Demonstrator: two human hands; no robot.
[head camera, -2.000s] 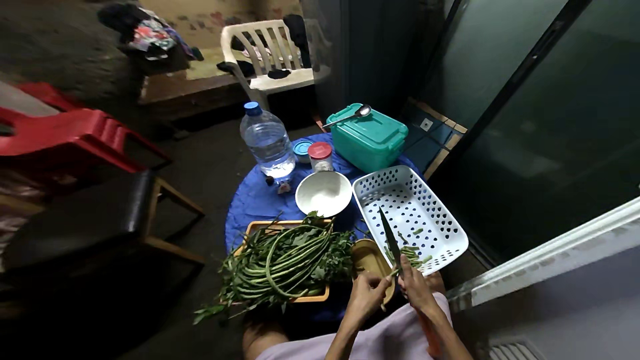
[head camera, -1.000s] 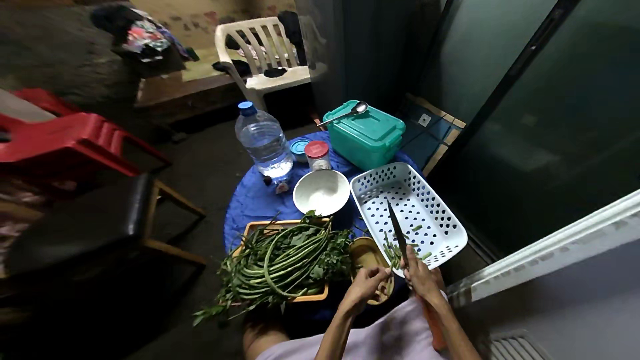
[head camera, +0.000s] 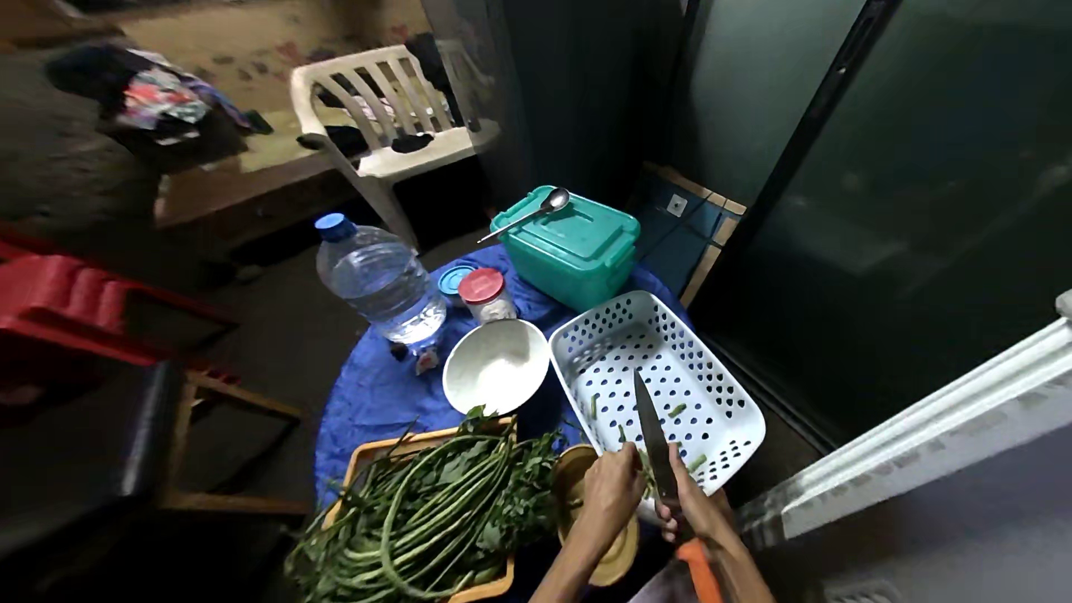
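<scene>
My right hand grips a knife with an orange handle; its blade points up over the white perforated plastic basket. Close to the blade, my left hand has its fingers closed on green bean pieces, partly hidden by the fingers. Short cut green pieces lie scattered in the basket. Under my left hand sits a yellowish-brown bowl, partly covered by the forearm. To the left, an orange-rimmed tray holds long green beans and leafy greens.
On the blue-covered round table stand a white bowl, a large water bottle, a red-lidded jar and a teal lidded box with a metal spoon on top. A glass-panelled door frame is at right, red chairs at left.
The knife and both hands have shifted slightly at the near edge of the basket. More green pieces appear spread across the basket floor.
</scene>
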